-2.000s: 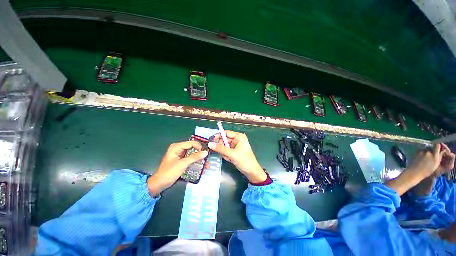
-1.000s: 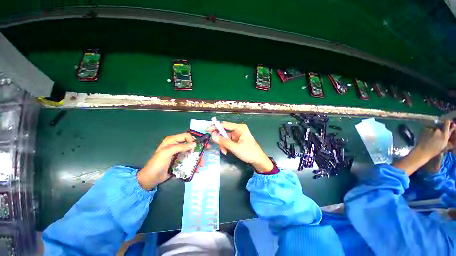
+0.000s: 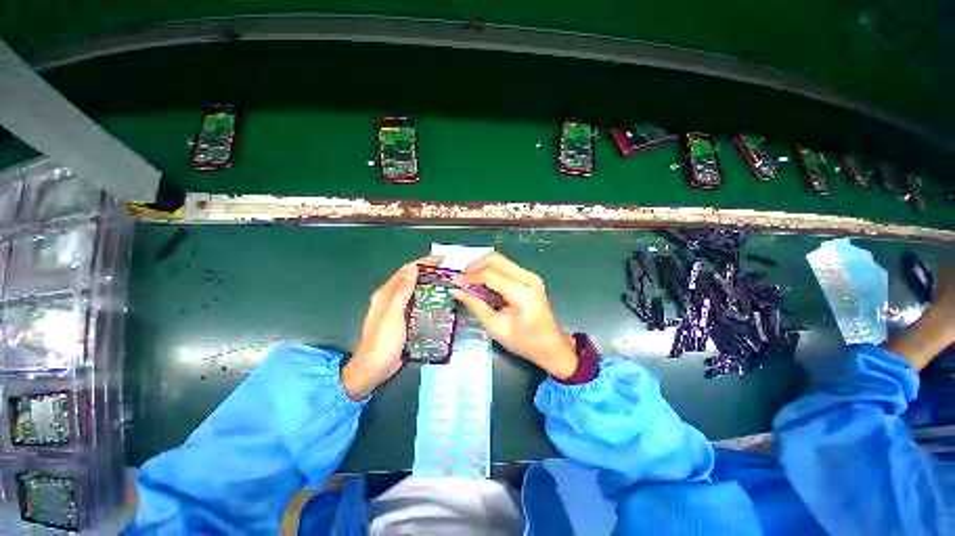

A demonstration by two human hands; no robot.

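Note:
An open phone assembly (image 3: 430, 321) with green board and silvery shields is held upright in front of me, over the pale blue sticker sheet (image 3: 453, 411). My left hand (image 3: 383, 327) grips its left side, with fingers at the top left corner. My right hand (image 3: 515, 310) is at the phone's top right and pinches a small dark bar (image 3: 476, 295) against or just beside it. The fingertips partly hide the bar and the phone's top edge. The white pen-like tool is not visible.
A heap of small black parts (image 3: 712, 304) lies at right. Beyond it are a pale blue sheet (image 3: 850, 288), a dark oval object (image 3: 918, 276) and a neighbour's arm (image 3: 922, 337). Blister trays (image 3: 92, 345) stand at left. Phones (image 3: 398, 150) lie on the belt behind the worn rail (image 3: 346, 213).
The phone has turned from tilted to nearly upright. The white tool has gone from my right hand's fingers, where a dark bar now shows. The view has shifted slightly.

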